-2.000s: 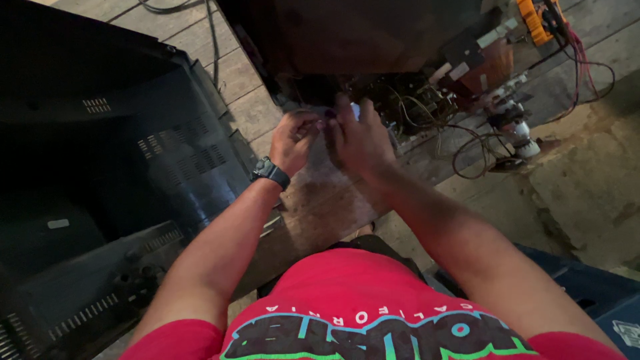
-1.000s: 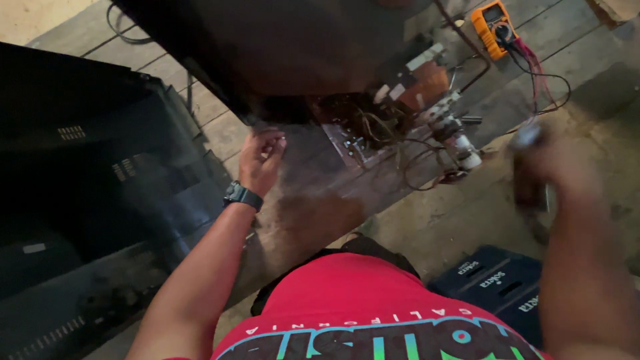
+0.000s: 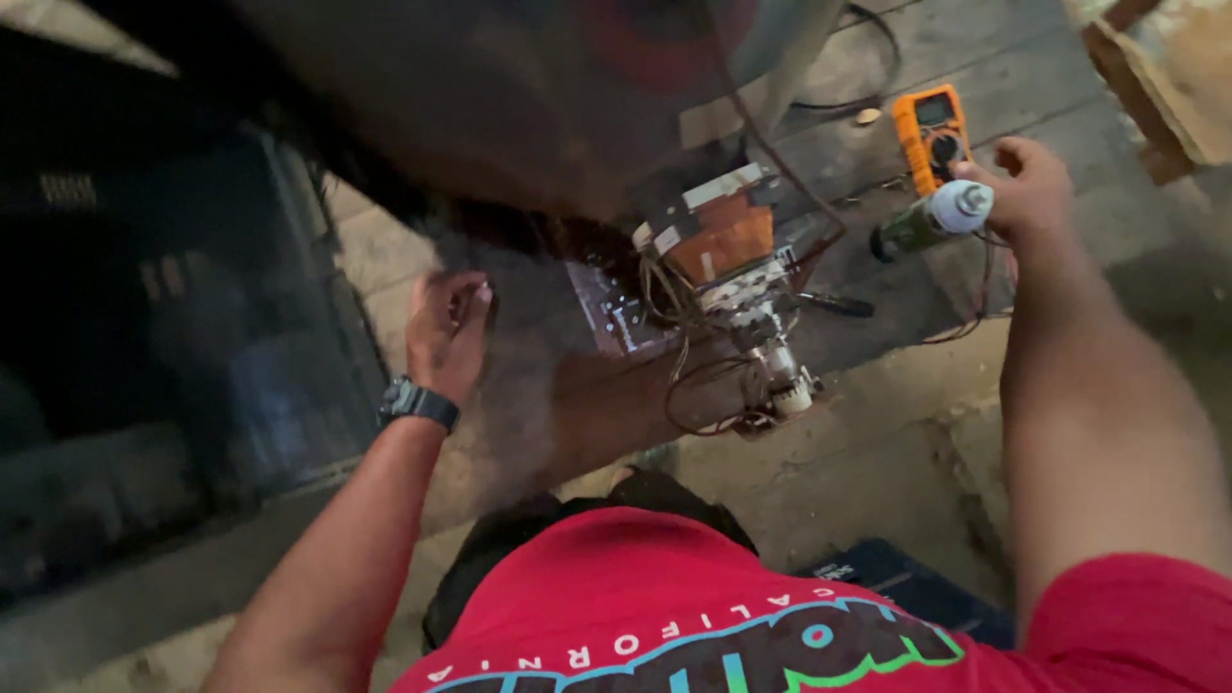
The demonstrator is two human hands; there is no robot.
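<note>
My left hand (image 3: 450,327) is over the wooden boards, between a black plastic television housing (image 3: 173,318) and a circuit board (image 3: 616,308). Its thumb and fingers are curled close together; whether something small is between them cannot be told. My right hand (image 3: 1030,192) is closed on a green hand tool (image 3: 910,231) with a pale, chuck-like end, just below an orange multimeter (image 3: 934,135). Between my hands lies the dark body of a picture tube (image 3: 539,115), with its orange-brown deflection coil (image 3: 727,241) and its neck (image 3: 775,366) pointing toward me.
Thin wires (image 3: 674,404) loop beside the tube neck, and a dark handle (image 3: 837,305) sticks out to its right. A black cable (image 3: 890,48) curls at the top. A cardboard box (image 3: 1174,96) stands at the upper right, and a dark blue crate (image 3: 895,577) at the lower right.
My hands were together by the housing edge; my right hand has since moved away to the right, then up beside the multimeter, with the tool in it. The view has shifted right.
</note>
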